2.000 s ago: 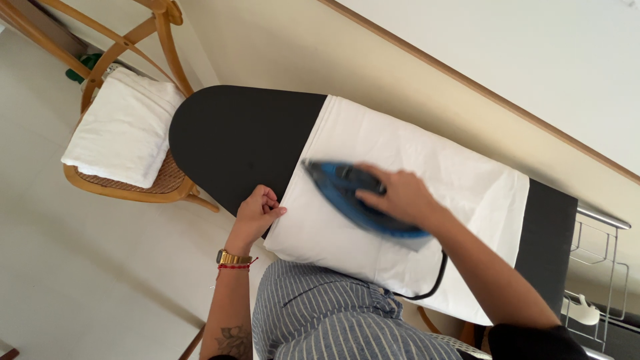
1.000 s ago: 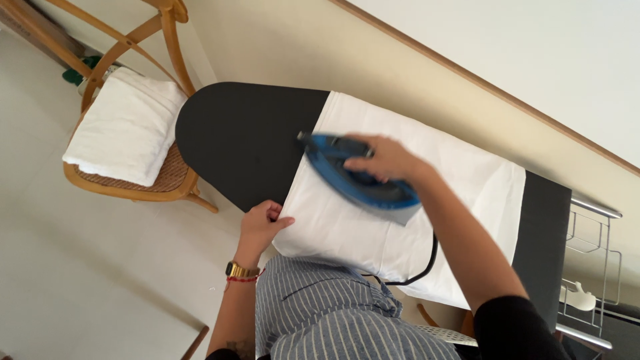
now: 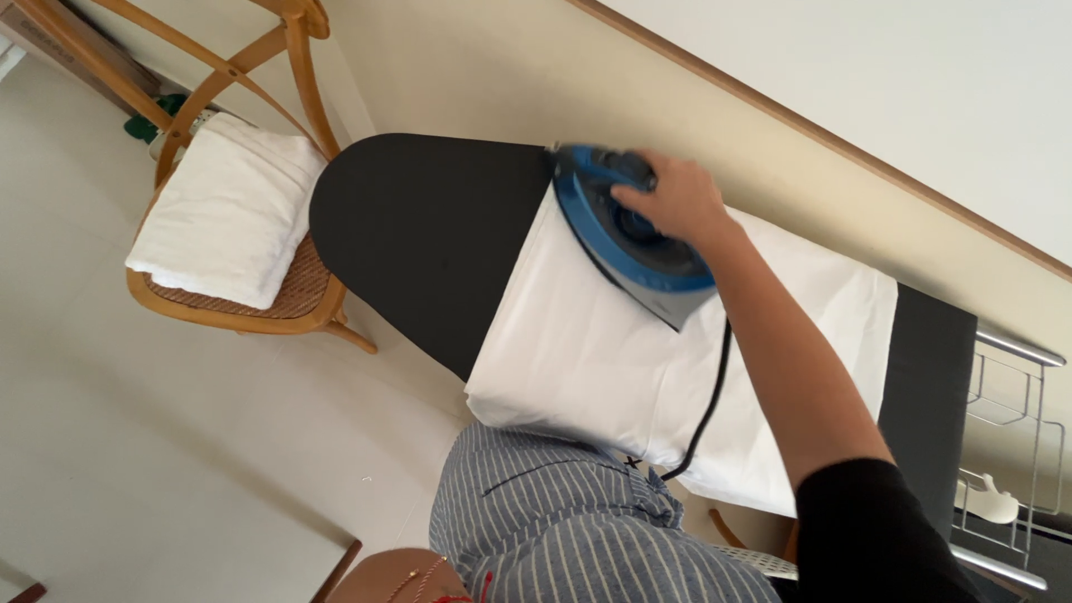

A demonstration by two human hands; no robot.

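Note:
My right hand (image 3: 678,197) grips the handle of a blue and black clothes iron (image 3: 624,243). The iron lies over the far edge of a white cloth (image 3: 578,360), its tip toward the upper left. The cloth is spread across a black ironing board (image 3: 427,243), whose rounded nose points left. A black power cord (image 3: 712,402) runs from the iron's heel down over the cloth's near edge. Of my left arm only a part with red and thin bracelets shows at the bottom edge; the left hand itself is out of view.
Left of the board stands a wooden chair (image 3: 226,316) with a folded white cloth (image 3: 230,209) on its woven seat. A wall (image 3: 469,75) runs along the board's far side. At the right is a metal wire rack (image 3: 1017,419). A cardboard box (image 3: 75,50) lies behind the chair.
My left hand was at the cloth's near left corner and has left the view. The iron, in my right hand, has moved up to the cloth's far edge.

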